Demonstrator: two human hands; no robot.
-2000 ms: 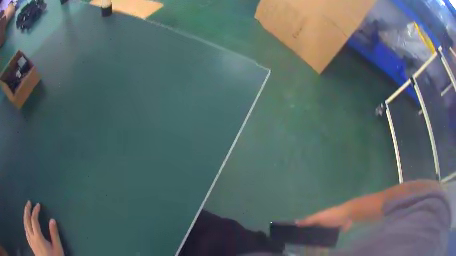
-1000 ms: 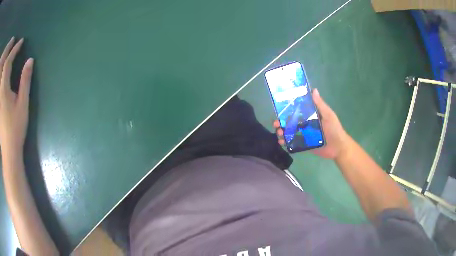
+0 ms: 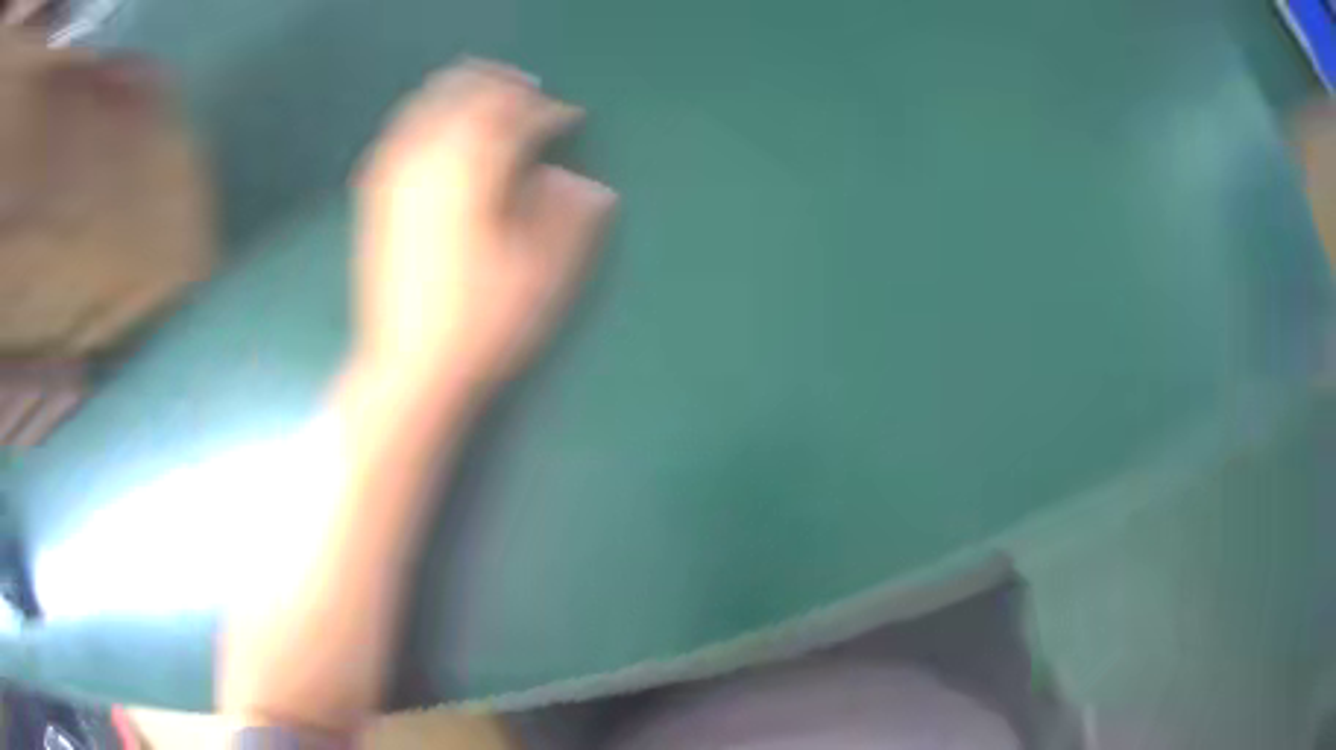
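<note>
My left hand (image 3: 469,220) is over the green-topped table (image 3: 879,322), left of the picture's middle. It is blurred by motion. Its fingers look curled, and I cannot tell whether they are closed or hold anything. My right hand is out of the picture, and the phone is not in view.
A blurred brown cardboard box (image 3: 95,205) stands on the table at the left edge. Pale blurred shapes, perhaps fingers (image 3: 37,396), show just below it. The table's pale edge (image 3: 821,630) curves along the bottom, with my clothing beyond it. A blue strip shows at the top right corner.
The view has swung left. The phone and my right hand have left the picture. My left hand's fingers, spread before, now look curled. The brown box has come into view at the left.
</note>
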